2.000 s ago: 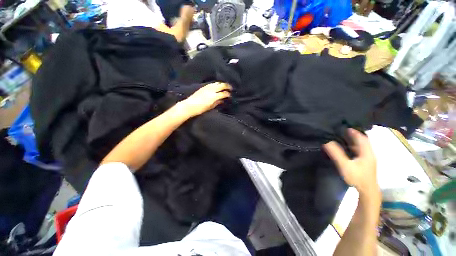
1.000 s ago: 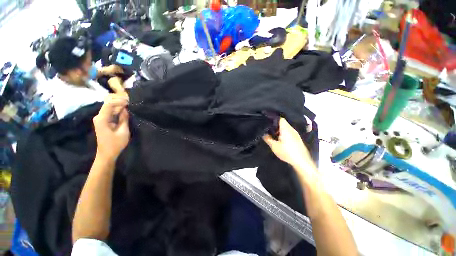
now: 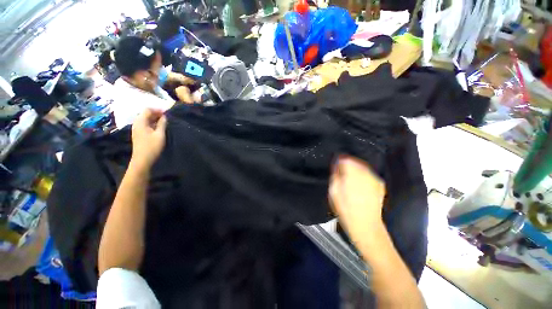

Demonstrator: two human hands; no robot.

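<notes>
A large black garment (image 3: 260, 163) spreads over the table and hangs down at the front and left. A pale stitch line runs across its upper part. My left hand (image 3: 149, 134) pinches the garment's upper edge at the left and holds it raised. My right hand (image 3: 357, 188) is blurred, over the garment at centre right; its fingers look curled, and whether they grip the cloth cannot be told. The white sewing machine (image 3: 490, 199) with a blue stripe lies at the right, partly cut off.
A ruler-marked table edge (image 3: 339, 253) runs below my right hand. A green cup (image 3: 537, 160) stands at the right edge. A person in a dark cap (image 3: 136, 57) works at the back left. Blue plastic bags (image 3: 327, 33) and white strips (image 3: 466, 24) are behind the table.
The garment is spread wider and pulled straighter between my hands. My right hand has moved from the fold down over the cloth. The view has turned left, so the machine appears further right.
</notes>
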